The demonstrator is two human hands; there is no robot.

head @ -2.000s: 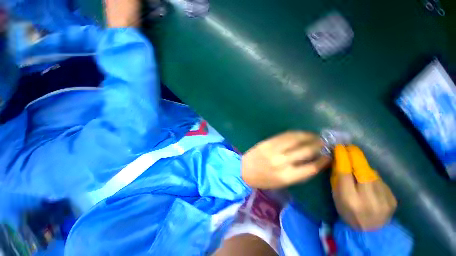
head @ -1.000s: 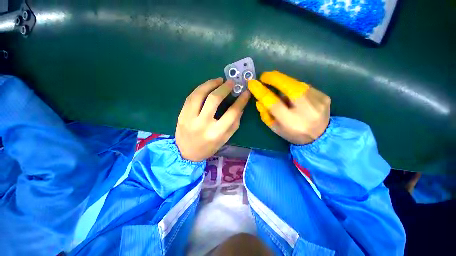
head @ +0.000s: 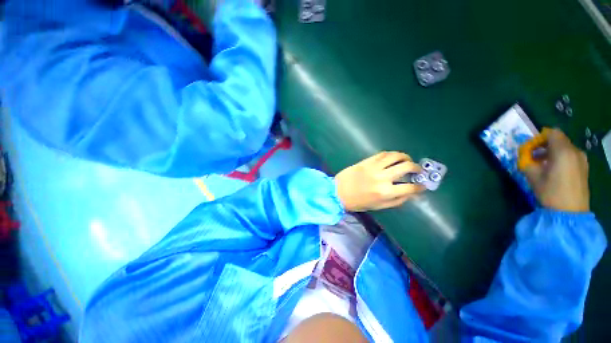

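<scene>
A flat grey camera lens cover [head: 434, 175] with three raised rings lies on the dark green bench in front of me. My left hand [head: 380, 181], bare, grips its near left edge between thumb and fingers. My right hand [head: 555, 171], with orange-yellow finger cots, is over the parts tray [head: 504, 132] to the right. The tray has a black rim, a pale inside and small blue pieces. The right fingertips are bent down at the tray and blurred; whether they hold a piece I cannot tell.
Another lens cover [head: 431, 68] lies farther up the bench, and one more [head: 311, 10] at the top edge. Small ring parts [head: 564, 105] lie beyond the tray. A person in a blue smock [head: 181, 100] sits close on my left.
My right hand has left the lens cover and moved right to the parts tray. My left hand still holds the cover. The view has turned, bringing the neighbouring person and other covers into view.
</scene>
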